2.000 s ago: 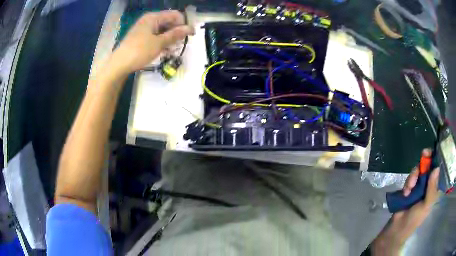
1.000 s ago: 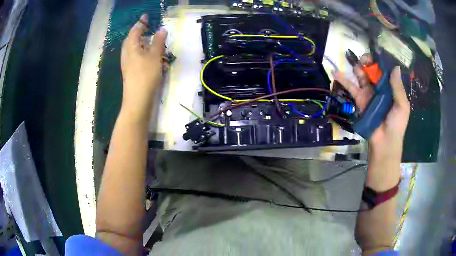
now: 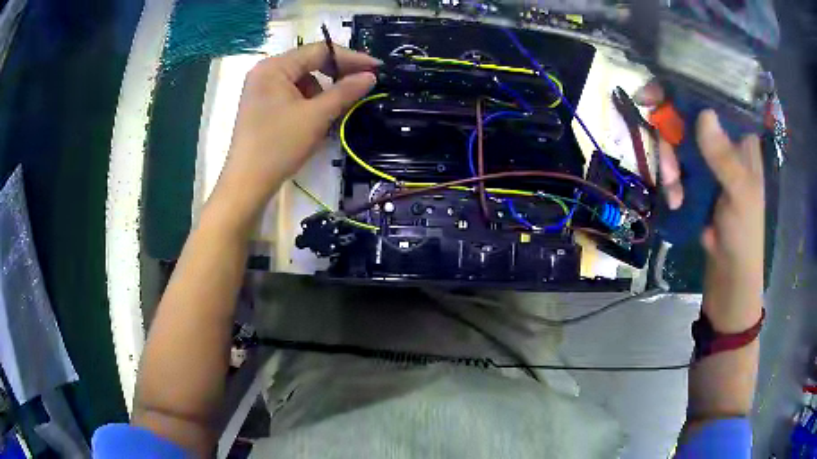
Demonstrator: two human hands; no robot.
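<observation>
The black socket housing (image 3: 412, 134) lies open on the white board, crossed by yellow-green wire (image 3: 348, 143), blue wire (image 3: 573, 112) and brown wire (image 3: 481, 152). A small black connector block (image 3: 321, 237) lies at its lower left end. A small circuit board with a bright blue part (image 3: 613, 215) lies at its right end. My left hand (image 3: 287, 112) pinches a short black lead (image 3: 329, 47) over the housing's upper left corner. My right hand (image 3: 708, 161) grips the soldering gun (image 3: 694, 193), blurred, right of the housing; its orange trigger shows, its tip is not clear.
Red-handled cutters (image 3: 638, 143) lie between the housing and my right hand. A dark-green bristly bundle (image 3: 215, 31) lies upper left. Component boards (image 3: 502, 11) show behind the housing. A black coiled cord (image 3: 403, 358) crosses my lap to the red wrist strap (image 3: 730, 342).
My left hand has moved right to the housing's upper left corner. My right hand first brought the soldering gun up from the lower right, then shifted slightly right.
</observation>
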